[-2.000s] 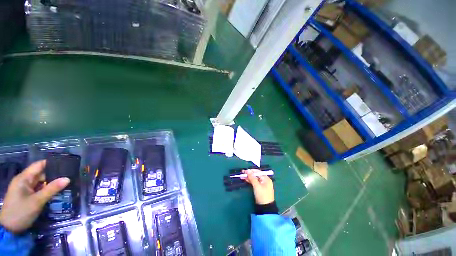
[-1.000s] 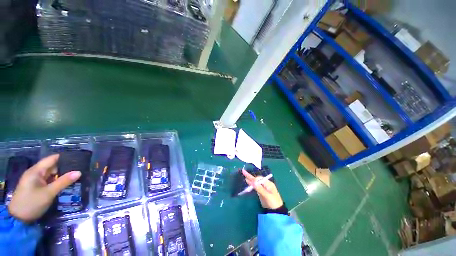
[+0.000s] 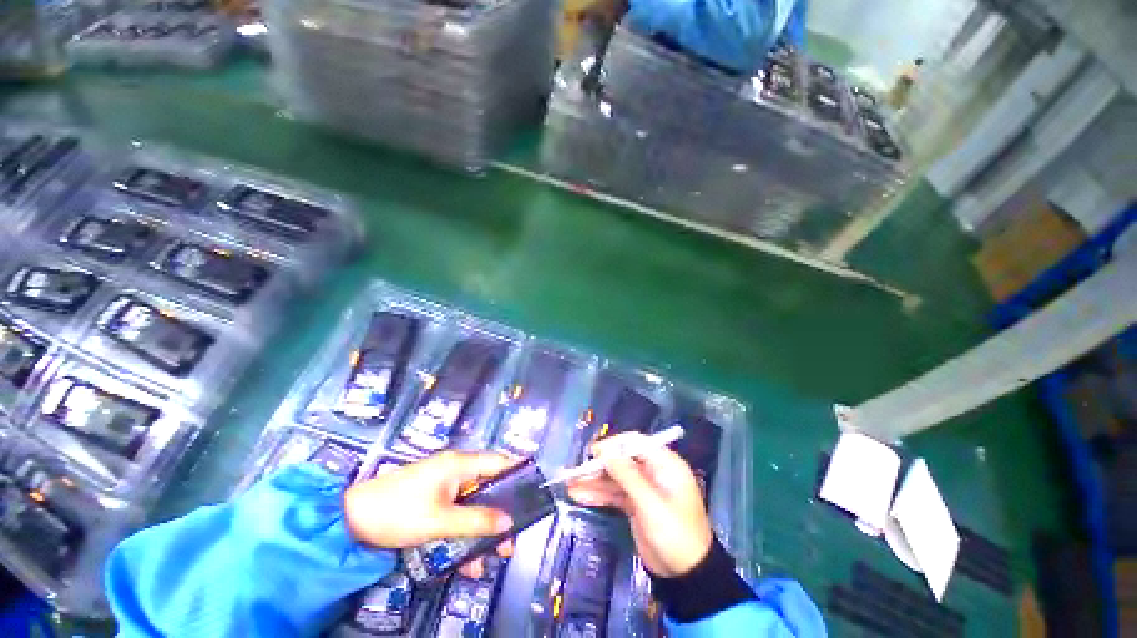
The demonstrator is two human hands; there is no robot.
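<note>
My left hand (image 3: 430,501) holds a black phone housing assembly (image 3: 518,496) tilted above the blister tray (image 3: 744,480). The unit's board end points down and left. My right hand (image 3: 651,499) grips a slim white pen-like tool (image 3: 617,456), its fine tip at the housing's upper edge. Whether the tip touches the housing or carries a piece, I cannot tell. More black units lie in the tray pockets, one per pocket, partly hidden under my hands.
Another tray of units (image 3: 187,256) lies at left. Stacked trays (image 3: 387,87) stand across the bench, with a person's blue sleeve (image 3: 723,28) above. A pale post (image 3: 997,355), white folded paper (image 3: 863,476) and black grid strips (image 3: 892,602) are at right.
The view has swung left. My left hand has lifted the unit out of its pocket. My right hand has come from the black grids to the unit with the tool.
</note>
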